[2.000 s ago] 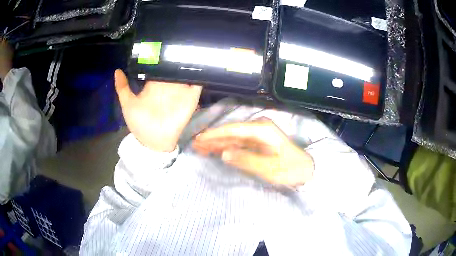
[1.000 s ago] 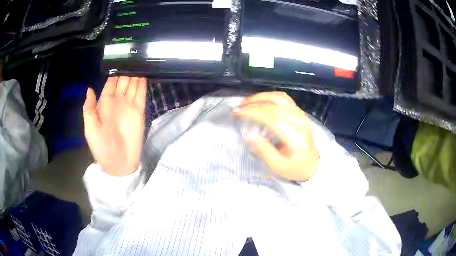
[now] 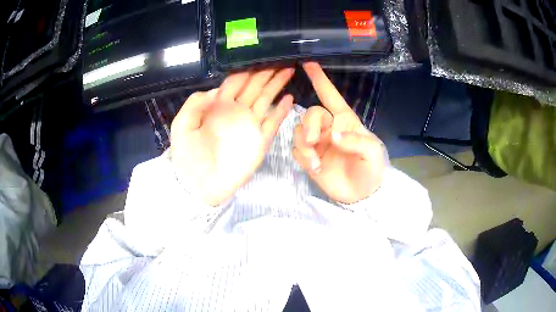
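Note:
Two black tablets lie side by side at the top, cut off by the upper edge. The right tablet (image 3: 280,49) shows a green square at left and a red square at right. The left tablet (image 3: 143,36) shows small green text lines and white glare bands. My left hand (image 3: 225,137) is palm up and empty, fingertips at the right tablet's lower edge. My right hand (image 3: 341,143) holds nothing; its index finger points up to that same edge, the other fingers curled. Whether the fingertips touch the tablet I cannot tell.
Bubble wrap (image 3: 402,36) lines the tablets' right side. A black compartment tray (image 3: 500,42) is at the upper right, another dark tray (image 3: 30,36) at the upper left. A person in yellow-green (image 3: 524,140) is at right, a pale sleeve (image 3: 24,207) at left. A dark box (image 3: 503,259) stands lower right.
The view has shifted right, so the tablets sit further left. My left hand has moved to the right tablet's edge. My right hand has raised its index finger. The right tablet's left square now looks green.

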